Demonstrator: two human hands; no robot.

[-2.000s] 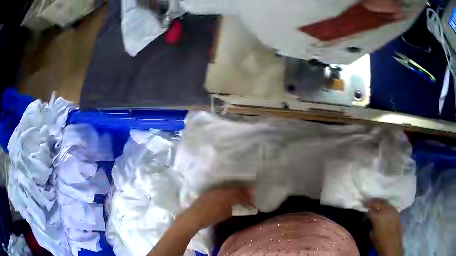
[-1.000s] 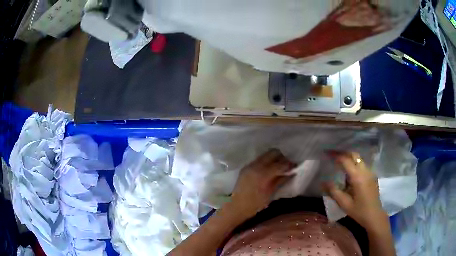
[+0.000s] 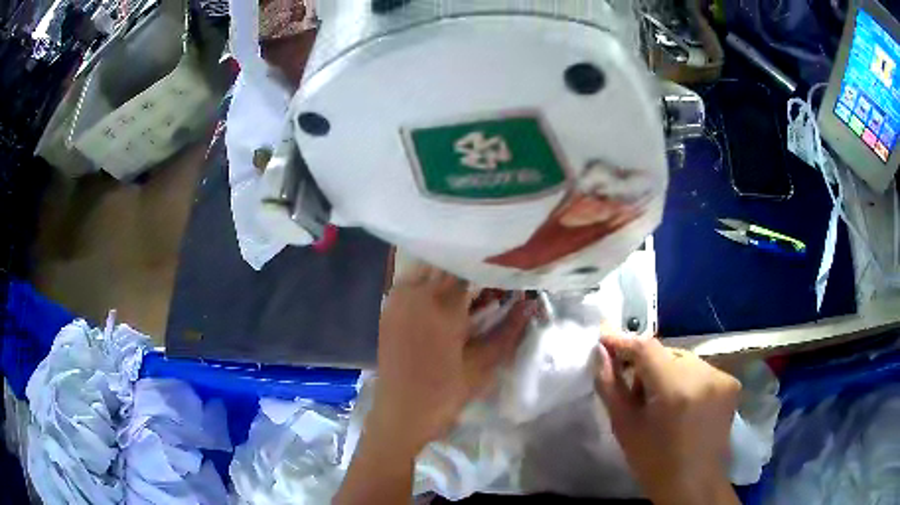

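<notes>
A white fabric piece (image 3: 558, 360) lies at the front of the sewing machine head (image 3: 365, 187), its far edge under the head by the needle area. My left hand (image 3: 434, 345) is at its left side, fingers partly hidden beneath the head; the fabric meets these fingers, but their grip is hard to see. My right hand (image 3: 666, 399) pinches the piece's right edge between thumb and fingers. More white fabric hangs below, over the lap. The needle and presser foot are mostly hidden by the head and blurred.
Snips (image 3: 760, 237) and a smartphone (image 3: 755, 148) lie on the dark covering at the right. The lit control panel (image 3: 868, 94) stands far right with white tape (image 3: 829, 227). Blue bins (image 3: 247, 375) with white bundles (image 3: 89, 414) are at the left; a patterned box (image 3: 138, 108) is upper left.
Both hands have moved up from the lap to the needle area with a white piece. The view has shifted, showing the head's green badge, the smartphone and more of the panel.
</notes>
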